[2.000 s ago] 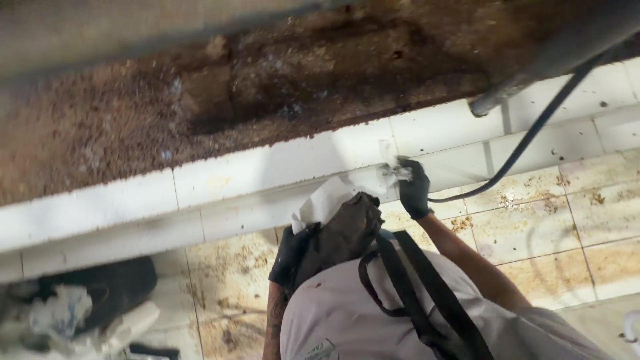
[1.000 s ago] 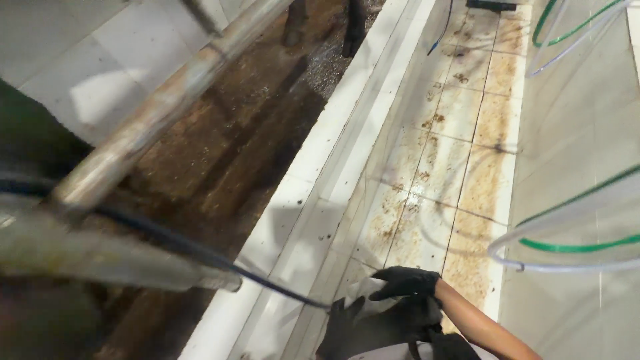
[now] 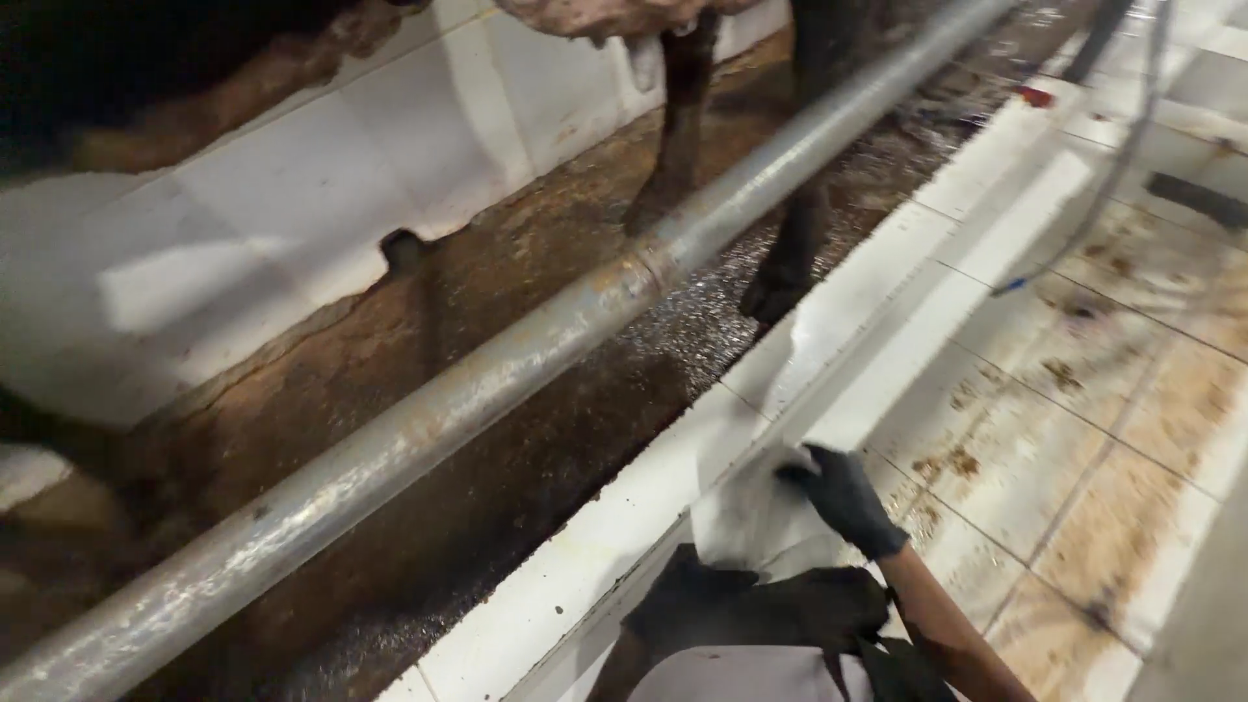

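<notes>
Both my hands wear black gloves and are low in the head view, in front of my body. My right hand (image 3: 846,495) has its fingers at the upper right edge of a white sheet of paper or cloth (image 3: 756,517); the fingers are bent and blurred, but they seem to grip it. My left hand (image 3: 687,597) is at the sheet's lower left edge, partly merged with a dark pouch or bag (image 3: 819,604) at my waist. Whether its fingers are closed cannot be made out.
A metal rail (image 3: 546,336) crosses over a wet, dirty floor. Beyond it are a cow's udder (image 3: 614,15) and legs (image 3: 682,117). A white tiled ledge (image 3: 673,478) runs diagonally beside stained floor tiles (image 3: 1033,429). A hose (image 3: 1121,185) hangs at the upper right.
The view has swung strongly, bringing the udder and legs into sight. My right hand, at a clear clump on the ledge two seconds ago, is now at the white sheet by my waist.
</notes>
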